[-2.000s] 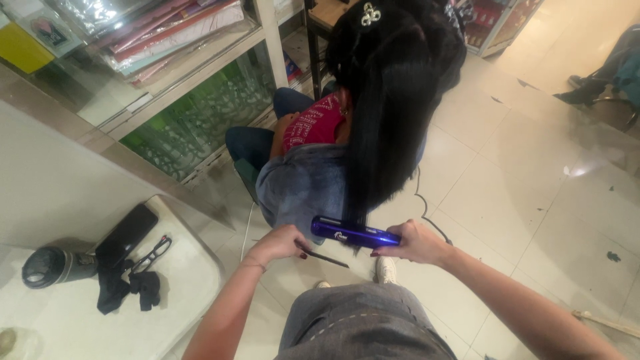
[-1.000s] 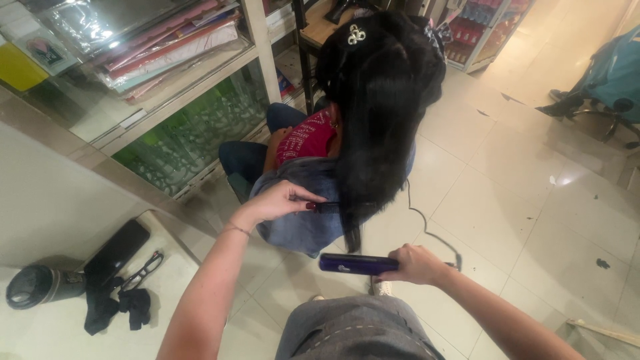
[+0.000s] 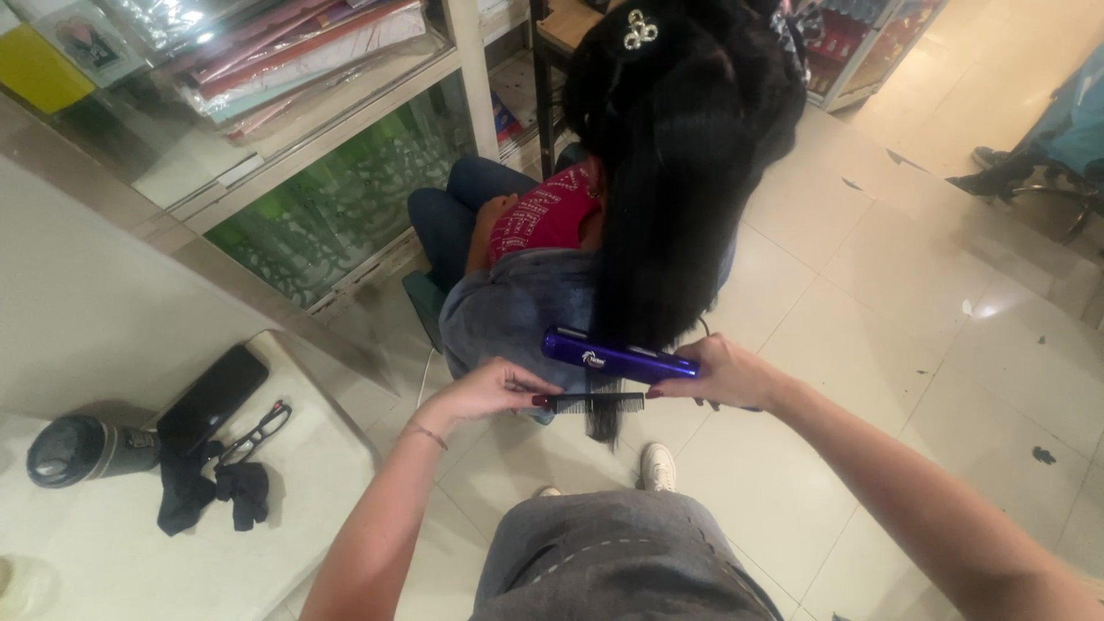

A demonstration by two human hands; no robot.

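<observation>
A seated person's long black hair [image 3: 673,198] hangs down the back, with a pale ornamental hair clip [image 3: 640,30] near the crown. My right hand [image 3: 724,371] grips a blue hair straightener [image 3: 617,355], which lies across the hair near its ends. Just below it, my left hand [image 3: 493,388] holds a black comb [image 3: 599,403] level, its teeth at the loose tip of the strand. Whether the straightener's plates are pressed together on the hair cannot be told. Beneath the hair is the person's blue-grey garment [image 3: 517,297].
At the left, a white table [image 3: 319,483] bears a dark lidded tumbler [image 3: 82,450], a black phone-like case [image 3: 214,398], eyeglasses [image 3: 256,431] and black cloth [image 3: 185,492]. A glass display cabinet [image 3: 336,112] stands beyond it. Another person's foot [image 3: 987,177] shows at the far right.
The straightener, below the hair one second ago, is now across it near the ends. My left hand and the comb have moved down the strand to just under the straightener.
</observation>
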